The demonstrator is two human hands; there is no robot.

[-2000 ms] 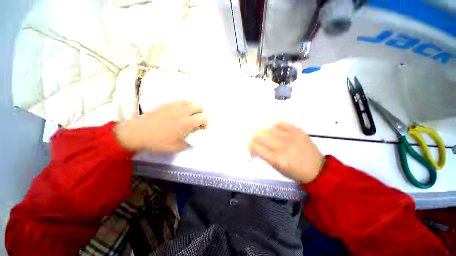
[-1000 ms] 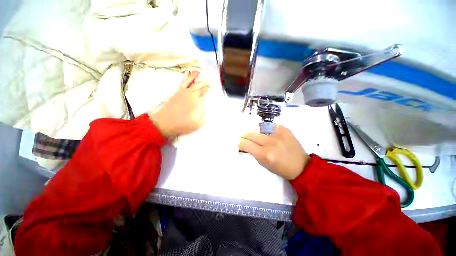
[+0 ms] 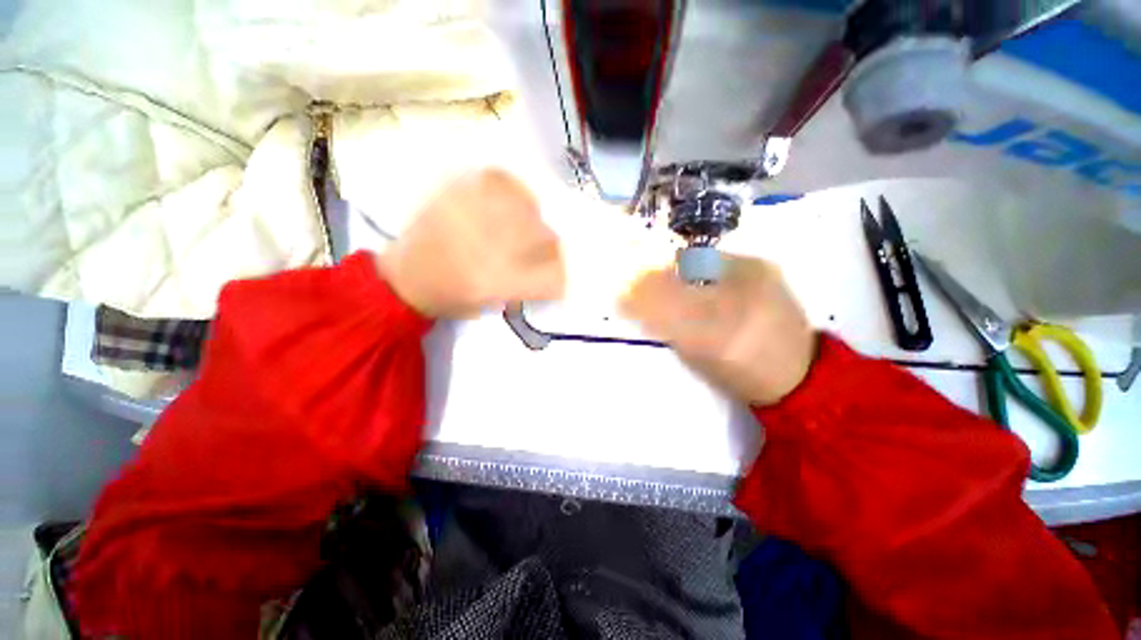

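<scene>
The cream padded jacket shell (image 3: 188, 163) lies over the left side of the table, with a dark, brassy-edged zipper (image 3: 323, 169) in it. My left hand (image 3: 482, 246) is blurred, fingers bent, at the shell's right side, left of the needle area. My right hand (image 3: 738, 323) is blurred, just below the grey tension knob (image 3: 699, 264) of the sewing machine. The glare around the presser foot hides any cloth there, so I cannot tell what either hand holds.
Black thread snips (image 3: 896, 275) and scissors with yellow and green handles (image 3: 1029, 385) lie right of my right hand. The machine head (image 3: 813, 113) stands above. A ruler strip (image 3: 576, 480) runs along the table's front edge. A plaid piece (image 3: 148, 340) shows at the left table edge.
My left hand has come down and right from its place higher on the shell, and its fingers are now bent. My right hand has shifted slightly right in view. The view itself has also shifted.
</scene>
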